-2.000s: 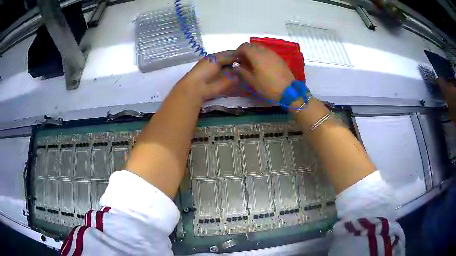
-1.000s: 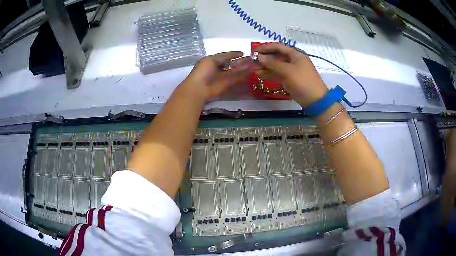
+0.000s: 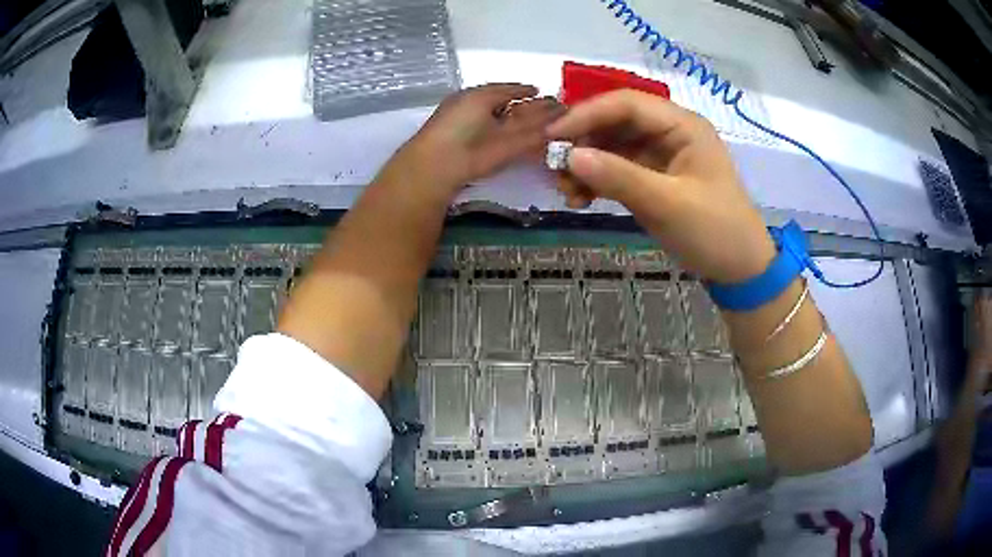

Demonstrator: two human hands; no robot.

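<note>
My right hand [image 3: 664, 180] pinches a small silvery-white component [image 3: 559, 155] between thumb and fingers, above the carrier's back edge. A blue wrist strap [image 3: 758, 277] is on that wrist. My left hand [image 3: 468, 136] is cupped just left of it, with silvery bits [image 3: 524, 100] showing at its curled fingers; most of its palm is hidden. Below lie the circuit board panels [image 3: 507, 397] in a green and dark carrier [image 3: 405, 444]. My left forearm covers part of them. The red parts bin [image 3: 615, 82] is behind my right hand, mostly hidden.
A clear ribbed tray [image 3: 381, 60] is at the back left, beside a metal post [image 3: 163, 82] and black bin [image 3: 109, 71]. The blue coiled cord [image 3: 680, 54] runs to the right wrist. Clips [image 3: 495, 212] line the carrier's back edge. Another person's arm [image 3: 963, 424] is at the far right.
My right hand has moved right and towards me with the component, apart from my left hand. The cord has swung right. The view has shifted, so the bin and tray sit higher.
</note>
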